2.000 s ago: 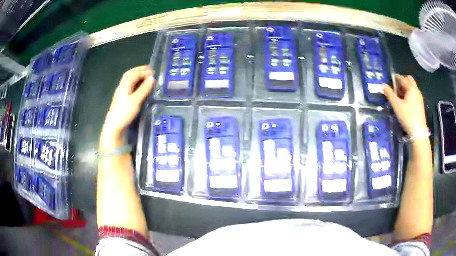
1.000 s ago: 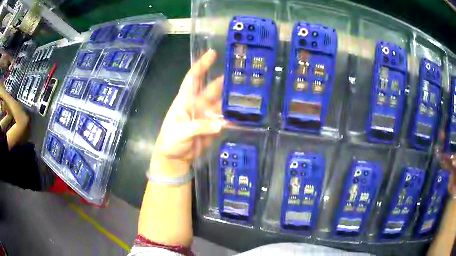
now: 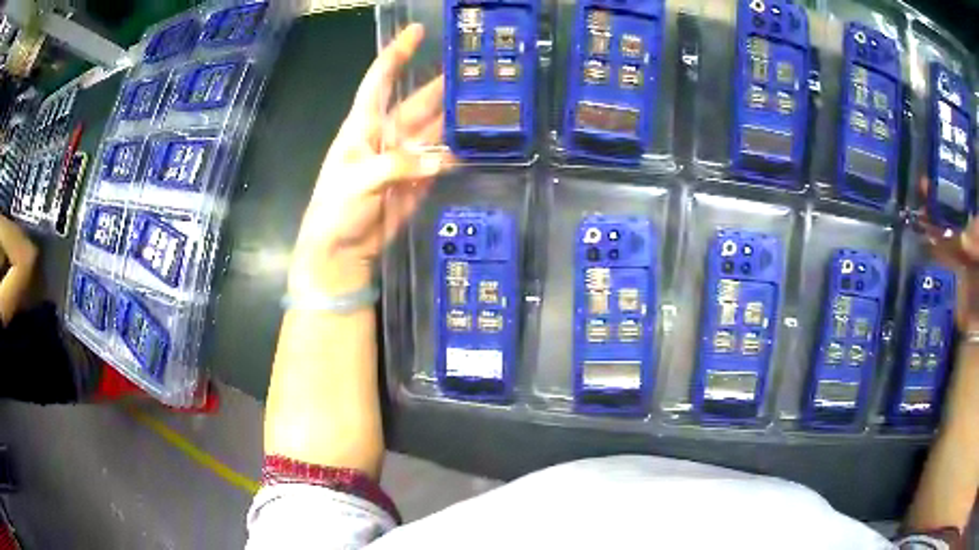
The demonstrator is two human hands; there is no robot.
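Observation:
A clear blister tray (image 3: 537, 290) holds two rows of blue phones, such as this one (image 3: 478, 306), backs up, with camera circles at the top, small metallic slots and a label. My left hand (image 3: 370, 177) holds the tray's left edge, thumb and fingers at its rim, some fingers seen through the clear plastic. My right hand (image 3: 963, 242) is at the tray's right edge, blurred and cut off by the picture's edge; its fingers seem to be on the rim.
Another clear tray (image 3: 201, 204) of blue phones lies at left on the dark mat (image 3: 311, 97). Beyond it lie a dark handset (image 3: 71, 191) and silvery parts. Another person's arm (image 3: 16, 263) shows at the far left. A red object (image 3: 161, 395) is below.
My hands and the held tray have shifted left since two seconds ago, and the tray looks nearer and raised. Since one second ago it sits higher in view. The view has turned left.

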